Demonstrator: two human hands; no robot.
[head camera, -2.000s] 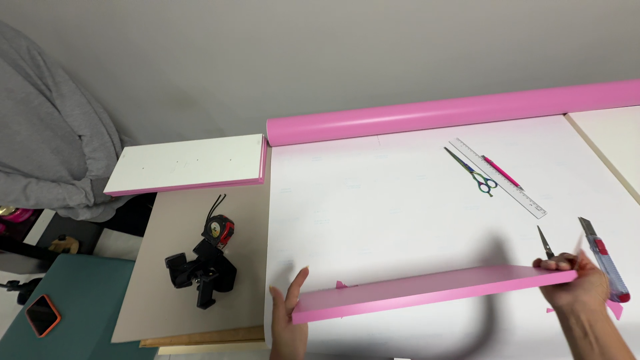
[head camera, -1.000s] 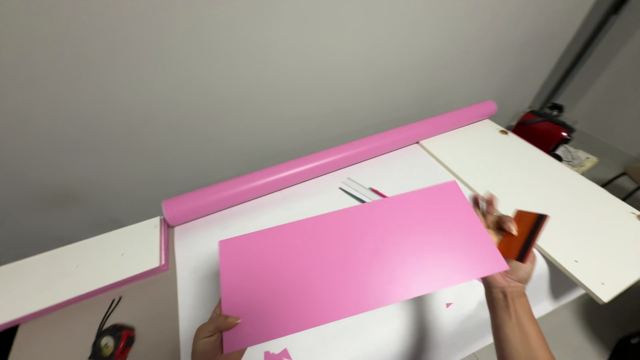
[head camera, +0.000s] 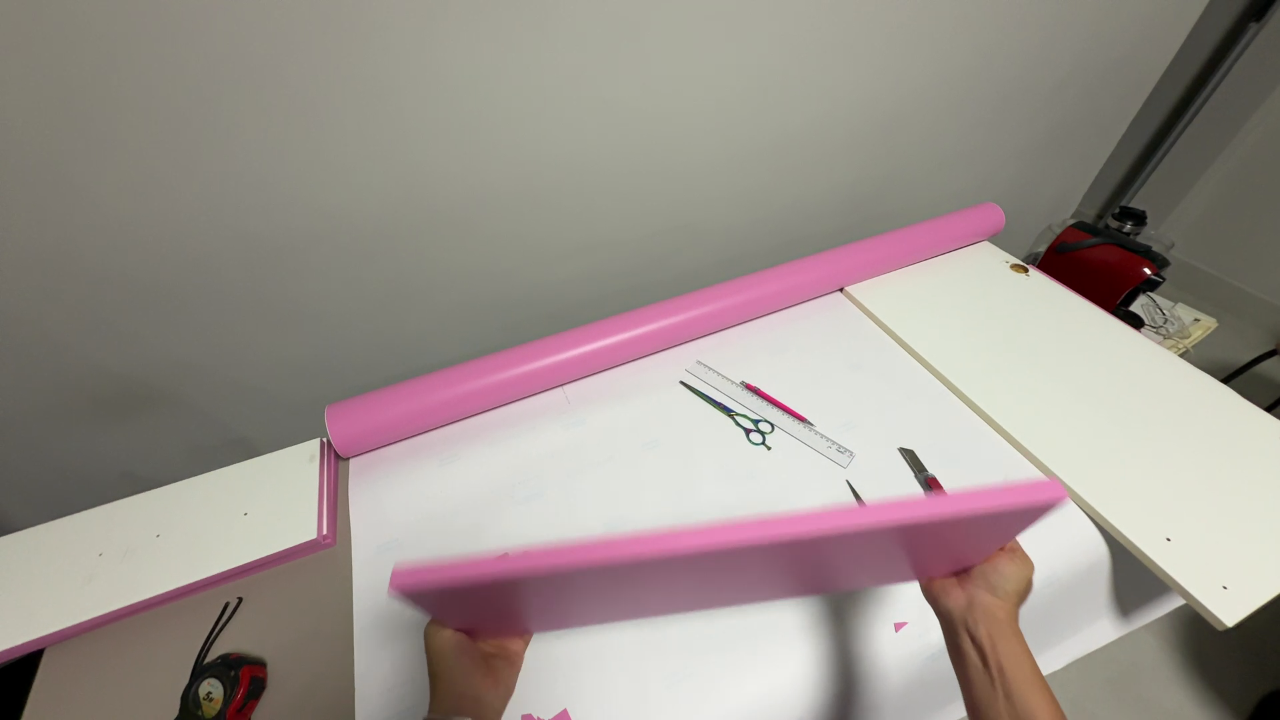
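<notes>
A rectangular board covered in pink film (head camera: 720, 565) is held up above the white backing sheet (head camera: 600, 480), tilted so its long edge and one face show. My left hand (head camera: 475, 665) grips its lower left part from beneath, fingers hidden. My right hand (head camera: 985, 590) supports its lower right end. Beyond the board lie scissors (head camera: 735, 415) with a dark, iridescent finish, a clear ruler (head camera: 800, 430) and a pink pen or pencil (head camera: 778, 403). A utility knife (head camera: 920, 470) and a dark pointed tip (head camera: 855, 492) are partly hidden behind the board.
A pink film roll (head camera: 660, 325) runs along the wall. White boards lie left (head camera: 180, 520) and right (head camera: 1100, 400), the left one with pink edges. A tape measure (head camera: 225, 688) lies at lower left. Pink scraps (head camera: 900, 627) are on the sheet. A red appliance (head camera: 1100, 265) stands far right.
The board has turned from showing a broad pink face to showing its long edge. The orange card-like tool at my right hand one second ago is no longer visible.
</notes>
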